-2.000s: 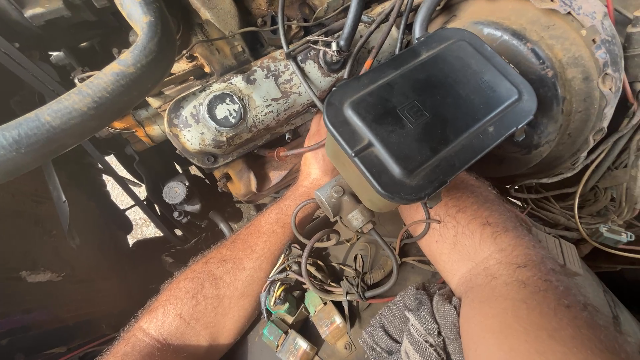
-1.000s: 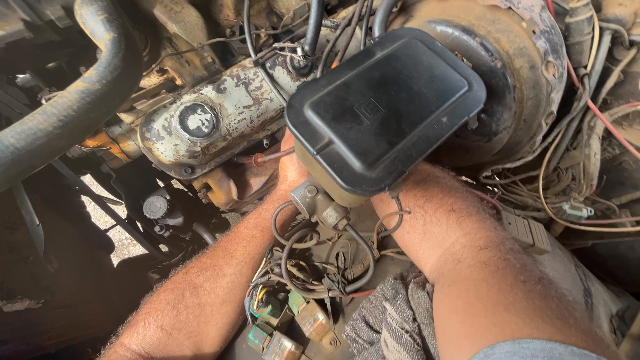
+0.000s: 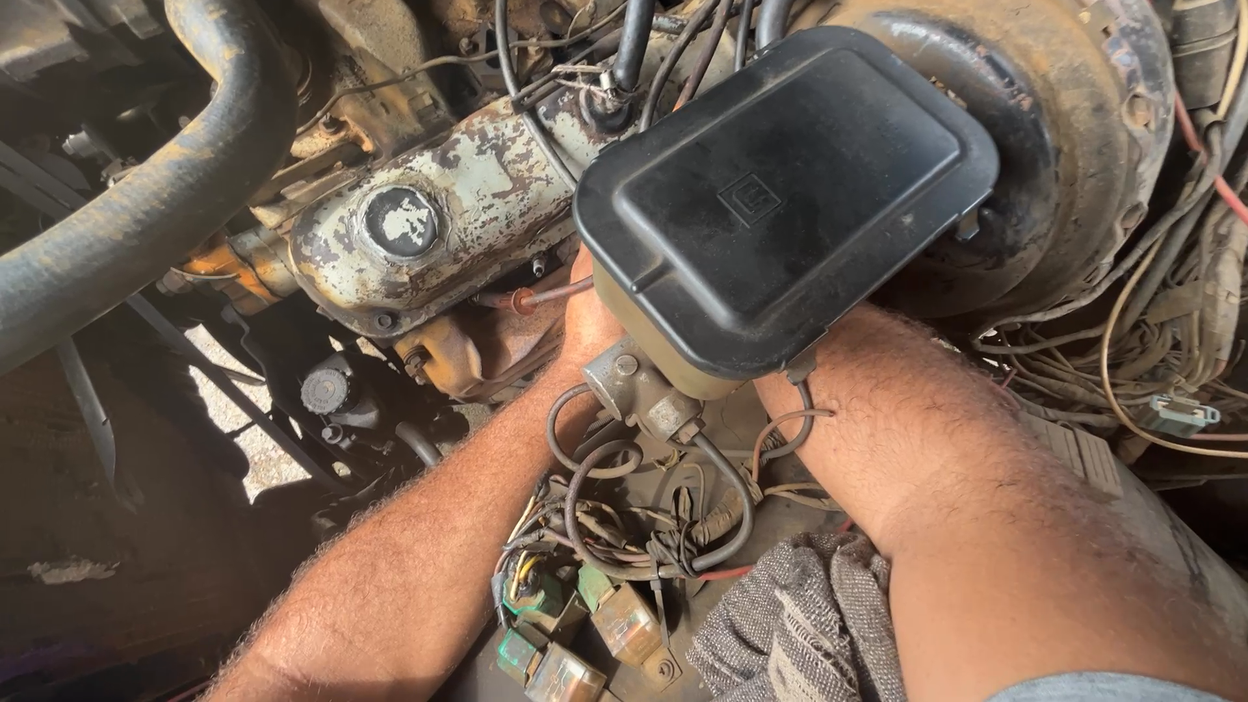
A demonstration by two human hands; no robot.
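Observation:
My left hand reaches under the left side of the brake master cylinder, with only its wrist and a little of the back of the hand in sight. A black lid covers the cylinder's reservoir and hides the fingers. My right forearm passes beneath the lid's lower right edge, and the right hand is fully hidden. What either hand touches cannot be seen. Below the lid, the metal cylinder body has coiled brake lines running from it, between my forearms.
A peeling valve cover lies left of the lid and a thick hose crosses the upper left. The round brake booster is behind. Relays, a grey rag and bundled wires lie around my arms.
The view has shifted somewhat. Both arms stay reached in under the reservoir; no other change is plain.

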